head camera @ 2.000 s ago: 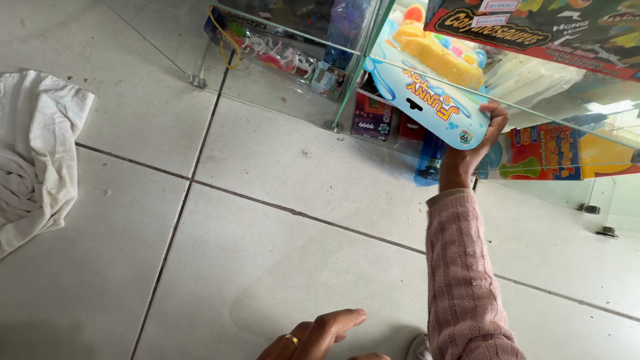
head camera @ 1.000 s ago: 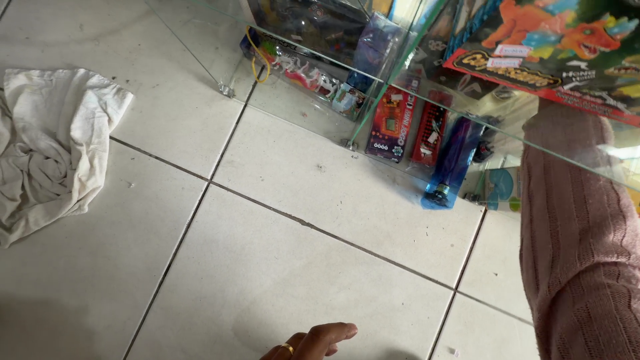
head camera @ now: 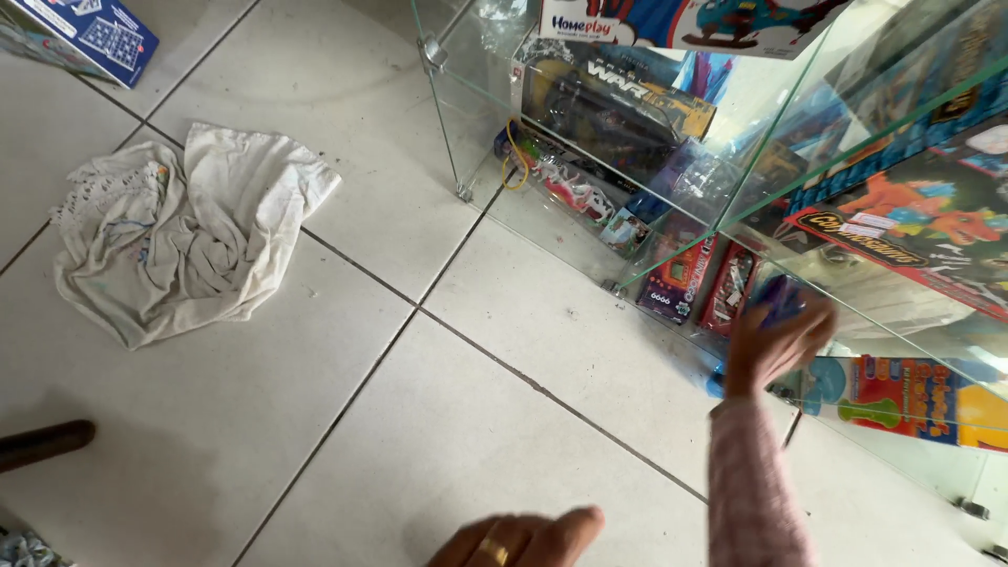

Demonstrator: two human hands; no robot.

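Observation:
My right hand [head camera: 776, 339], in a pink knit sleeve, is at the lower shelf of the glass display case. Its fingers are around a blurred blue-purple item [head camera: 780, 299]; whether they grip it is unclear. Just left of this hand lie a red package [head camera: 729, 288] and a boxed handheld game [head camera: 676, 272]. My left hand [head camera: 520, 539], with a ring on one finger, is low in the view over the tiled floor. Its fingers are partly bent, nothing shows in them, and the rest of the hand is cut off by the frame.
A crumpled white cloth [head camera: 213, 244] lies on the floor at left. The case's glass edge [head camera: 811, 157] and metal clips border the shelves. Above are a dinosaur toy box [head camera: 906, 213] and other boxed toys. A blue box [head camera: 118, 43] is at upper left, a dark rounded bar [head camera: 47, 445] below.
The light blue toy package held by my right hand two seconds ago is out of that hand. The hand has come back from deeper in the case to the blue-purple item. The view has shifted.

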